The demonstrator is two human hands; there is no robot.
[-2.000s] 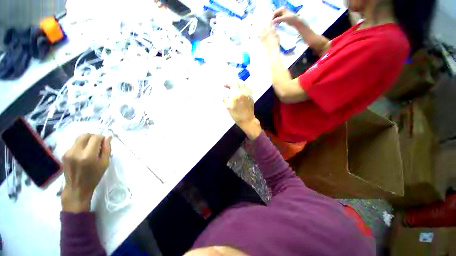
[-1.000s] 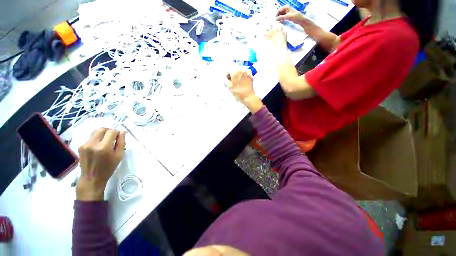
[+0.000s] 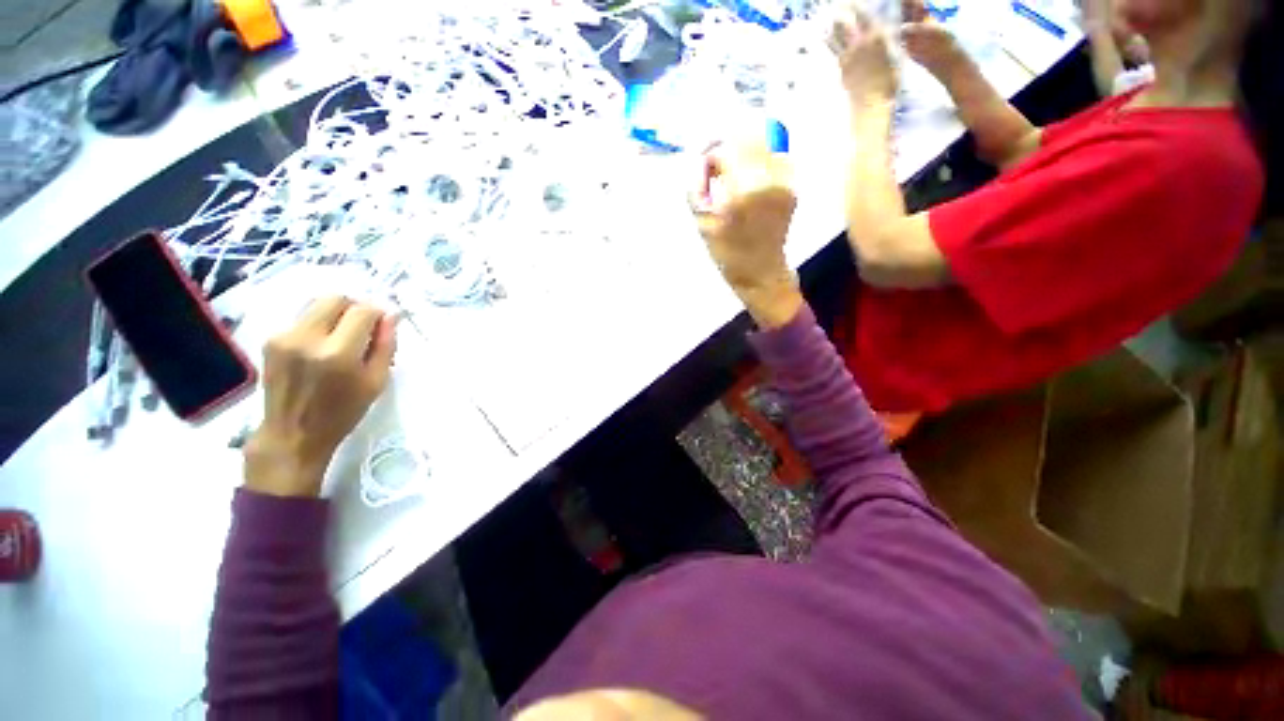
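Observation:
My left hand (image 3: pixel 321 378) is over the white table, back of the hand up, fingers curled together; a thin white cable end shows at its fingertips. A small white cable coil (image 3: pixel 394 471) lies on the table just below it. My right hand (image 3: pixel 749 211) is out to the right, by a clear item with blue ends (image 3: pixel 704 118). Its fingers are curled and bright glare hides what is in them. A large tangled heap of white cables (image 3: pixel 444 183) lies beyond and between my hands.
A black phone in a red case (image 3: pixel 172 327) lies left of my left hand, with grey plug ends (image 3: pixel 107 409) beside it. A red cylinder (image 3: pixel 17 545) is at the left edge. A person in red (image 3: pixel 1098 240) works at right, near a cardboard box (image 3: pixel 1112 479).
The camera view has shifted, so the table's things sit further right and higher. My right hand has moved further toward the clear item. My left hand keeps its curled pose near the coil.

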